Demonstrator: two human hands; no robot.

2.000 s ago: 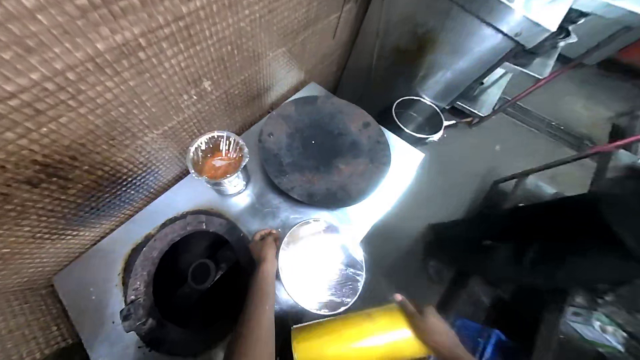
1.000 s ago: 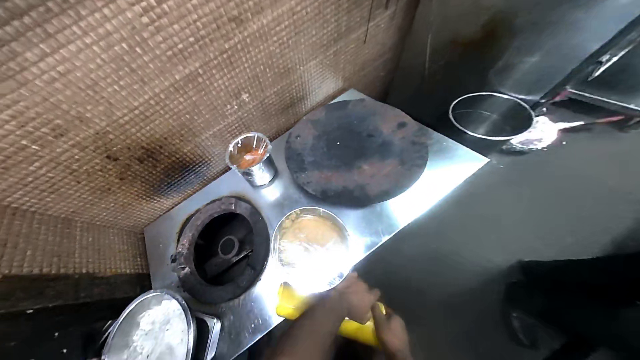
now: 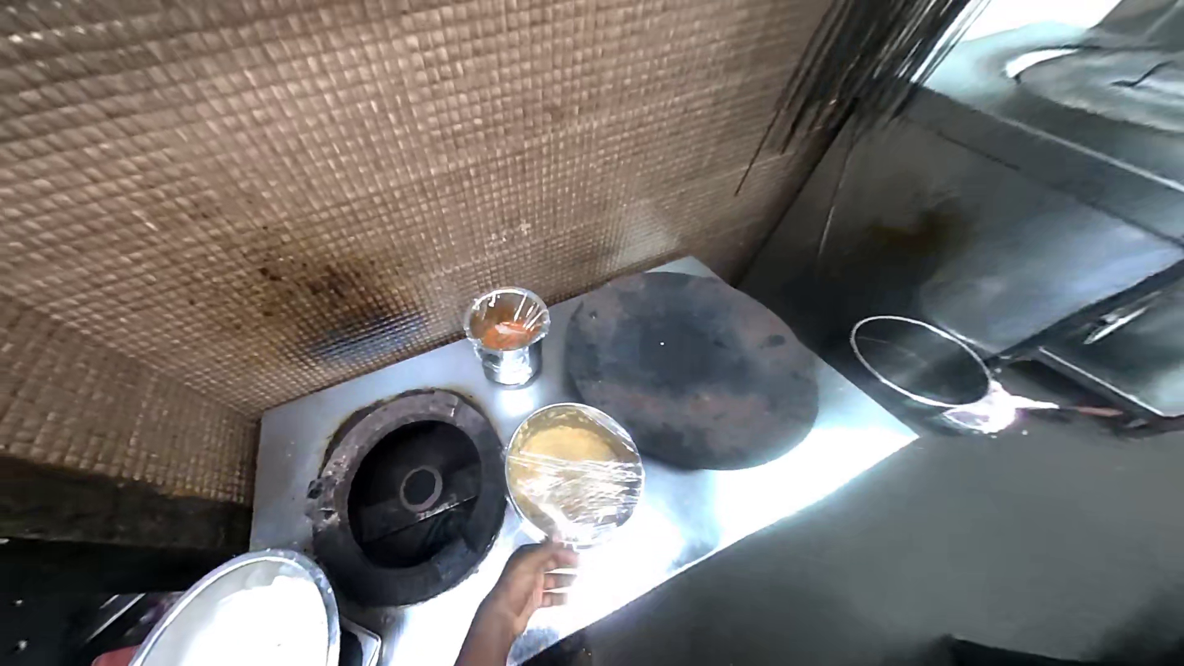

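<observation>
My left hand [image 3: 536,585] comes in from the bottom, fingers apart, its upper fingertips at the near rim of a round metal bowl. That bowl [image 3: 575,474] holds something yellowish-tan under wrinkled clear plastic film. Whether the fingertips pinch the film cannot be told. Behind it on the steel counter [image 3: 287,490] stands a metal container [image 3: 509,338] with orange-red contents, also covered in clear film. To the left is a dark burner ring [image 3: 412,499]; to the right lies a large round dark griddle [image 3: 689,370]. My right hand is out of view.
A wide metal bowl [image 3: 268,620] with white contents stands at the lower left. The tiled wall [image 3: 370,185] runs behind the counter. Beyond the counter's right corner are a round-rimmed pan or strainer [image 3: 920,361] and steel equipment [image 3: 980,231].
Clear film now shows across the tan contents of the bowl. My right hand and the yellow cylinder, both visible before, are out of view. My left hand is at the bowl's near rim.
</observation>
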